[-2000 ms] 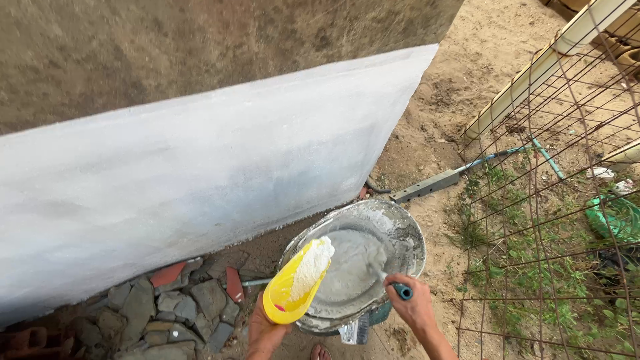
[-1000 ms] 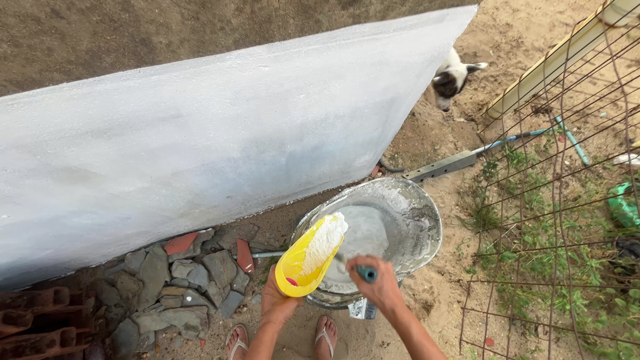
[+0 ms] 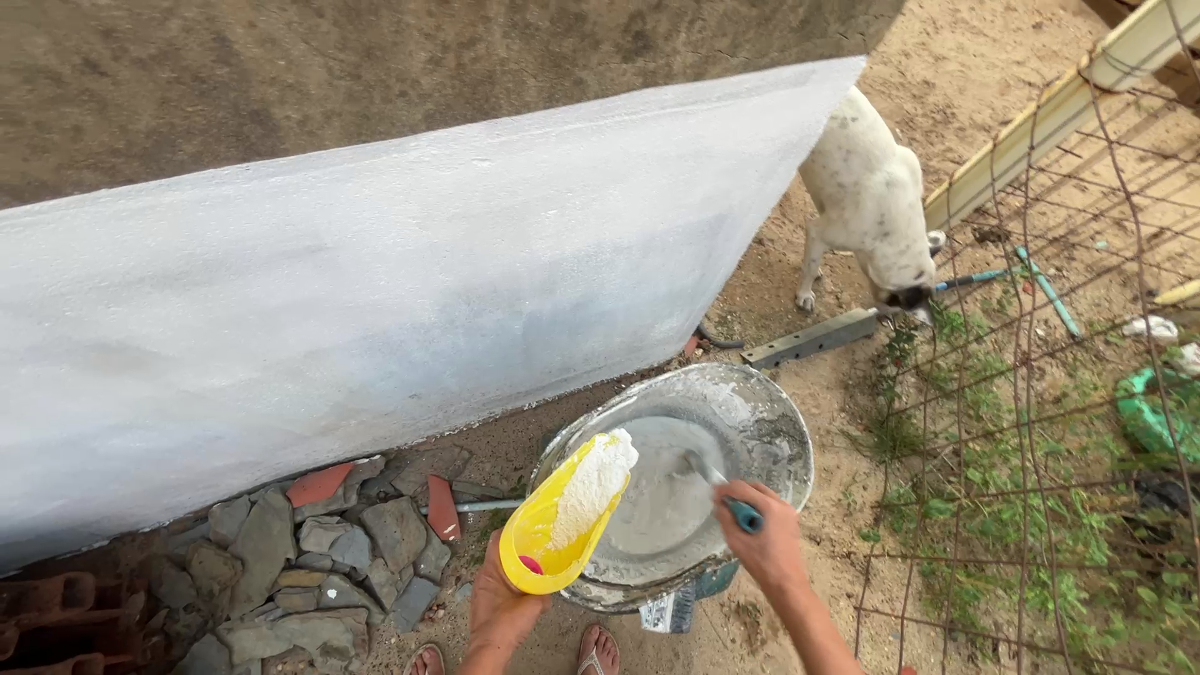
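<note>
My left hand (image 3: 503, 600) is closed around the back end of a yellow plastic scoop (image 3: 536, 541). White powder (image 3: 592, 487) lies heaped in the scoop, its front end over the left side of a mortar-smeared bucket (image 3: 797, 450). Gray-white wet mix (image 3: 661, 520) fills the bucket's bottom. Over the right side of the bucket, my right hand (image 3: 764, 539) grips the teal handle (image 3: 745, 516) of a metal-shafted tool, whose far end dips into the mix; that end is hidden.
A wall (image 3: 375, 281) with a white-painted lower band runs along the left. Flat stones (image 3: 262, 553) and hollow bricks (image 3: 56, 609) lie below it. A white dog (image 3: 867, 187) stands beyond the bucket, near a metal bar (image 3: 811, 339). Rusty wire mesh (image 3: 1022, 394) stands at right.
The dog has come out further from behind the wall's corner, its head now down near the metal bar. The right hand has shifted about over the bucket with the tool.
</note>
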